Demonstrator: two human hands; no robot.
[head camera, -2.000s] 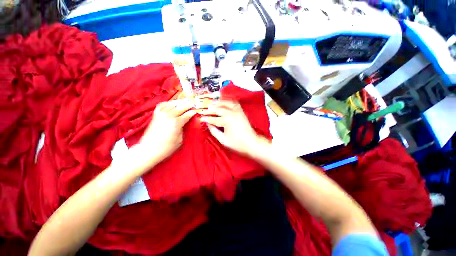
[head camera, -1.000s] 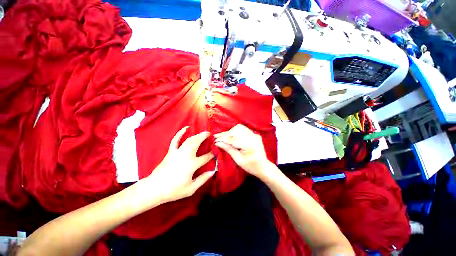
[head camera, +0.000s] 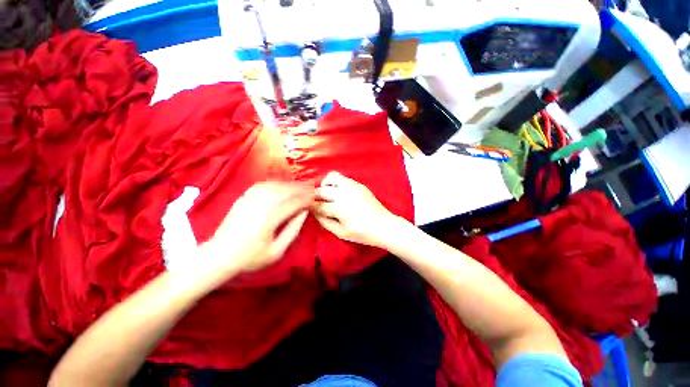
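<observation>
Red cloth panels lie under the needle area of a white sewing machine. A puckered seam runs from the needle toward me, lit by a warm glow. My left hand, bare and slightly blurred, lies on the cloth left of the seam with its fingertips at the seam. My right hand, bare, pinches the cloth at the seam, its fingers curled and close to the left fingertips. Whether the left fingers grip the cloth is hidden by blur. The gathered red cloth spreads to the left.
A large crumpled red heap lies at the left. A dark phone-like plate leans at the machine. Right of it are a green scrap and a green-handled tool. Another red heap is at the lower right.
Since one second ago, my left hand has moved up along the seam, its spread fingers now closer together. My right hand stays at the seam. The whole view has shifted.
</observation>
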